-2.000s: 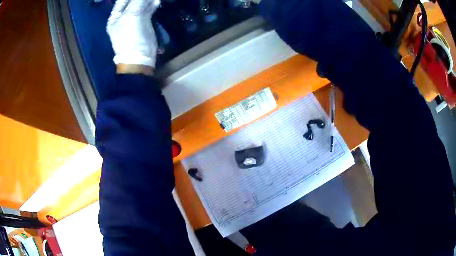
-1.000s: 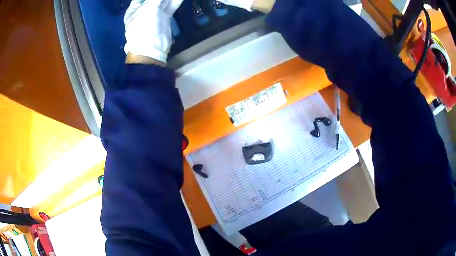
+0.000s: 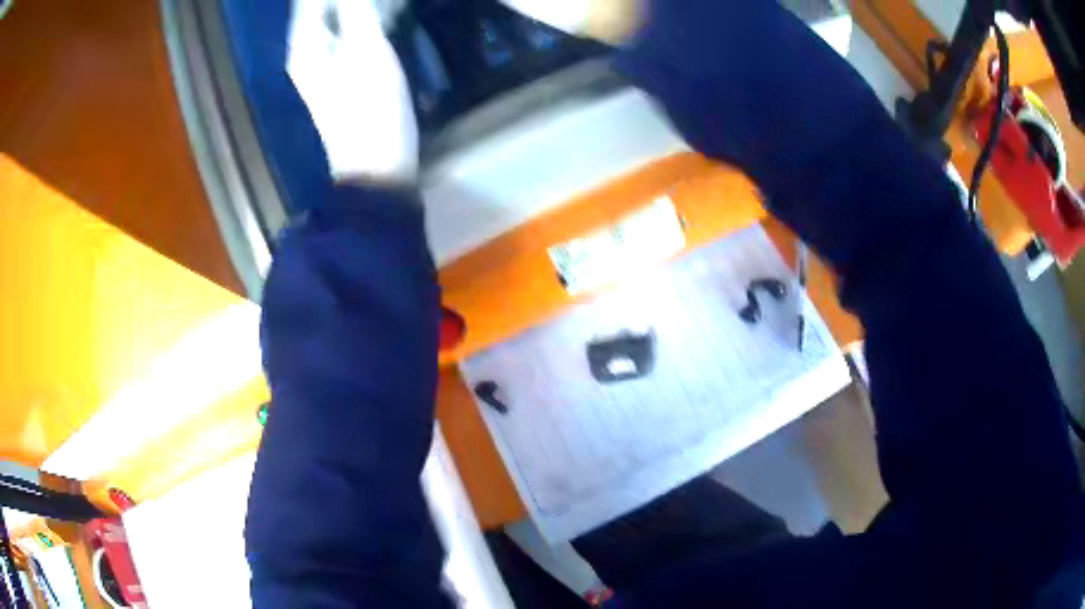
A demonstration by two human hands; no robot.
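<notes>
My left hand (image 3: 357, 101), in a white glove, reaches into the blue-floored machine opening at the top. It is blurred and its fingertips are cut off by the top edge, so its grip cannot be told. My right hand (image 3: 553, 10), also white-gloved, is mostly cut off at the top edge; only its wrist side shows. The dark test fixture (image 3: 476, 54) lies between the hands, blurred. On the record sheet (image 3: 666, 416) lie a black part with a pale centre (image 3: 603, 358), a small black part (image 3: 490, 396) at left and black pieces (image 3: 751, 312) at right.
The orange ledge (image 3: 512, 315) carries a white label (image 3: 618, 245) and a red push button (image 3: 451, 328) beside my left sleeve. A pen (image 3: 802, 312) lies at the sheet's right edge. A red tape dispenser (image 3: 1011, 155) stands far right. A green button (image 3: 264, 414) shows at left.
The view has shifted, moving the sheet and ledge slightly right. My right hand, out of view two seconds ago, now shows partly at the top edge. My left hand stays inside the opening.
</notes>
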